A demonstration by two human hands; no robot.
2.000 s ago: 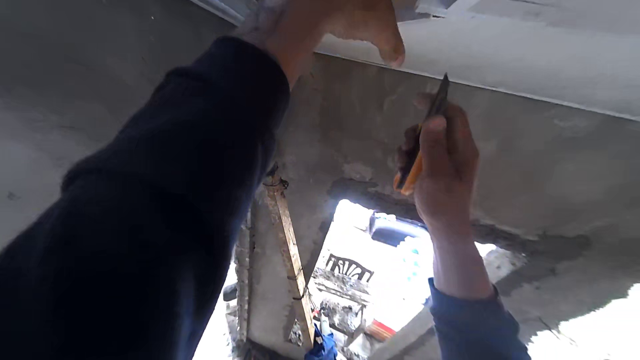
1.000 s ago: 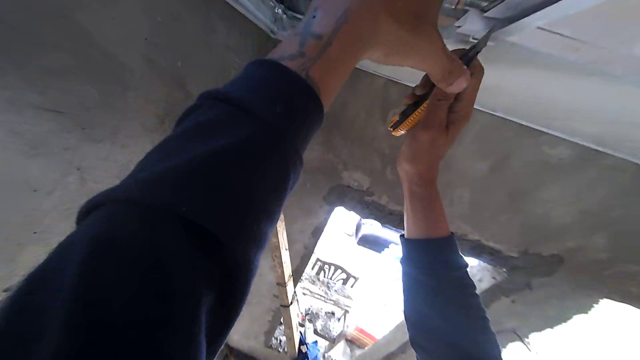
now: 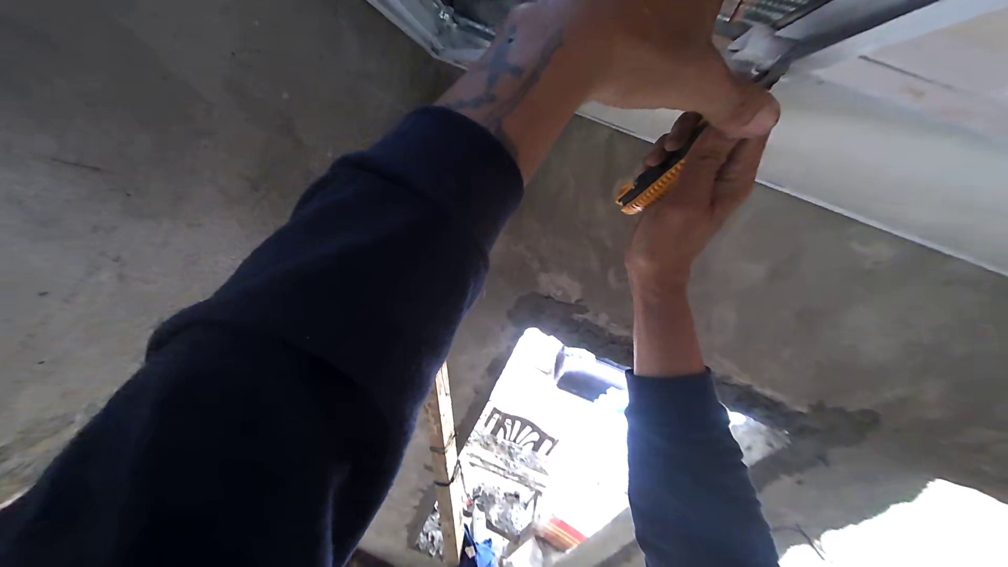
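My right hand (image 3: 689, 189) is raised at upper right, closed around a yellow-and-black utility knife (image 3: 654, 183). The knife's dark tip points up toward the edge of a white ceiling panel (image 3: 890, 150). My left hand (image 3: 677, 71) reaches across from the left at the top, its thumb beside my right hand's fingers and the knife's front part. The left fingers are mostly cut off or hidden, so what they hold cannot be told. Just above the hands lies a pale metal ceiling profile (image 3: 858, 31), with a crumpled pale scrap next to it.
A grey plastered wall (image 3: 850, 291) rises behind the hands, with a bright window opening (image 3: 583, 441) lower down. A wooden batten (image 3: 446, 472) stands beside that opening. At the upper left, another metal profile (image 3: 409, 31) borders an open part of the ceiling.
My left hand has moved right and down, from apart from my right hand to beside it. The knife, upright two seconds ago, now tilts up to the right, near the profile.
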